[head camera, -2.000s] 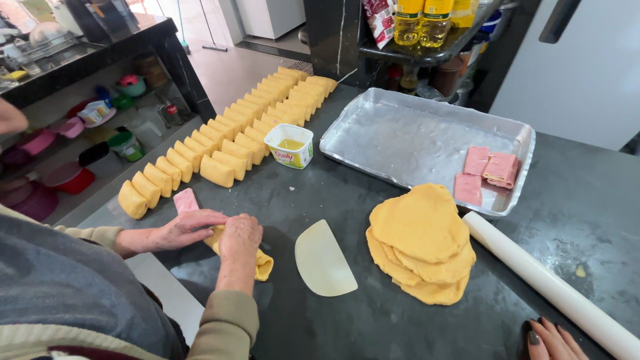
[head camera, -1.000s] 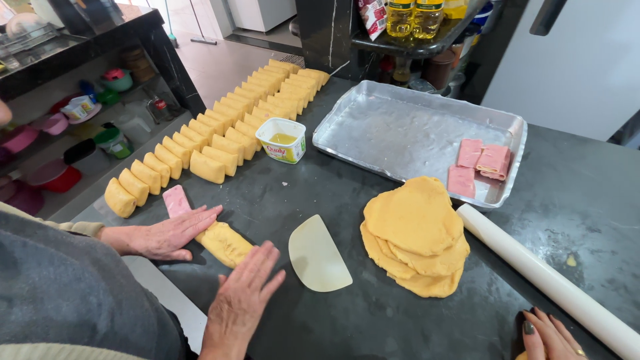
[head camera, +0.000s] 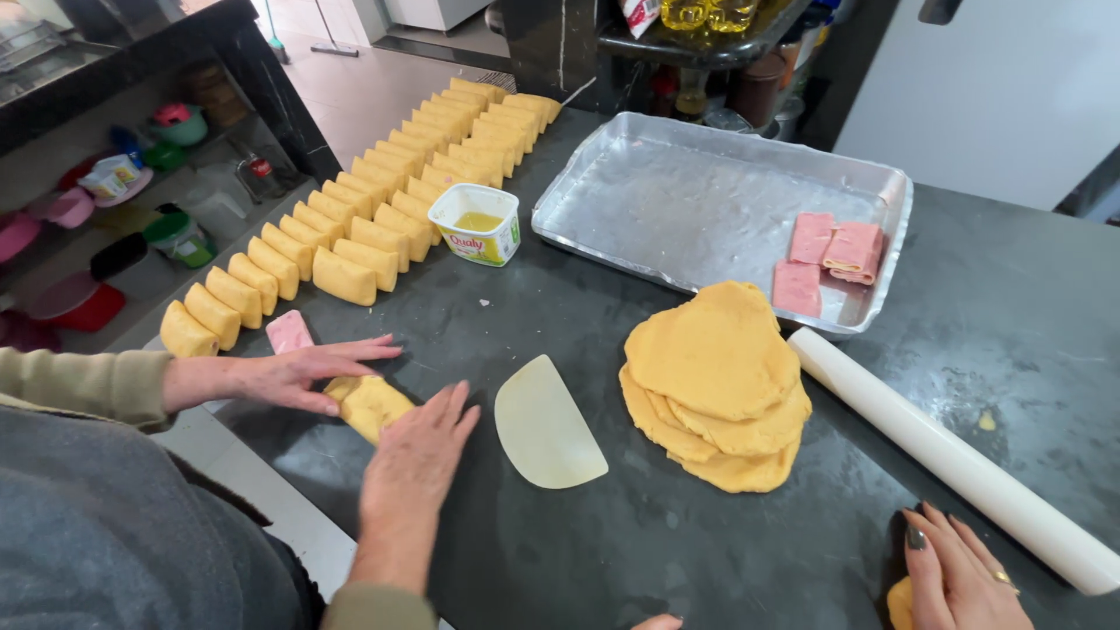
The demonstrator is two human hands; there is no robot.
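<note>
At the bottom right corner, my right hand (head camera: 962, 569) lies palm down, fingers forward, wearing a ring. A small piece of yellow dough (head camera: 899, 604) shows beside its thumb; the frame edge hides any grip on it. Only a fingertip of my left hand (head camera: 658, 622) enters at the bottom edge. Flattened yellow dough rounds (head camera: 717, 359) are stacked in front, between a white rolling pin (head camera: 954, 459) and a pale half-round dough scraper (head camera: 547, 424). A co-worker's hands (head camera: 359, 402) touch a yellow dough strip (head camera: 372, 407); a pink slice (head camera: 289, 332) lies beyond it.
A metal baking tray (head camera: 647, 188) holds several pink folded slices (head camera: 853, 249) at its right end. Two long rows of cut dough pieces (head camera: 359, 188) run diagonally, beside a plastic tub (head camera: 477, 229) of yellowish liquid. The co-worker (head camera: 131, 525) stands at the left of the dark countertop (head camera: 542, 560).
The co-worker's hands were bunched on the dough, then lay along a flattened strip; now the near hand covers its end. My left fingertip has come into view.
</note>
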